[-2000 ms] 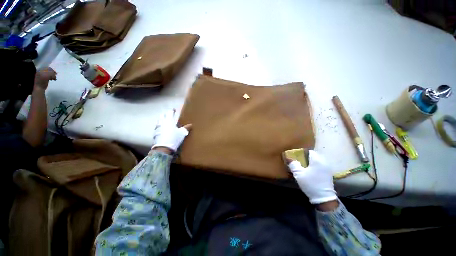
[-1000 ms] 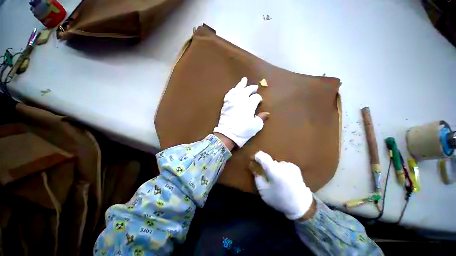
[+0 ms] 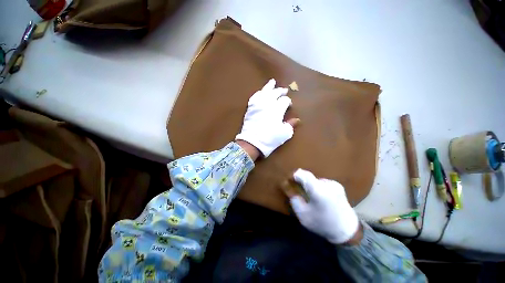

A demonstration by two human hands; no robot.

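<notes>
A brown bag body (image 3: 332, 127) lies flat on the white table in front of me, with pale side edges and a small cream sticker (image 3: 293, 86) near its upper middle. My left hand (image 3: 266, 119), in a white glove with a bare thumb tip, lies flat on the bag just left of the sticker, fingers slightly apart. My right hand (image 3: 324, 205), also gloved, is closed on a yellowish-brown rubbing block (image 3: 294, 189) at the bag's lower edge. The block is partly hidden by the fingers and slightly blurred.
Right of the bag lie a wooden-handled tool (image 3: 410, 157), a green-handled tool (image 3: 435, 168), yellow snips (image 3: 455, 190), a tool pot (image 3: 472, 153) and a tape roll (image 3: 493, 184). Another brown bag (image 3: 105, 15) and a red can (image 3: 49, 8) are upper left. Brown bags (image 3: 88, 160) hang below the table's left edge.
My left hand has moved from the bag's left edge onto its middle. My right hand with the block has moved left along the lower edge, then slightly right. The view has moved closer.
</notes>
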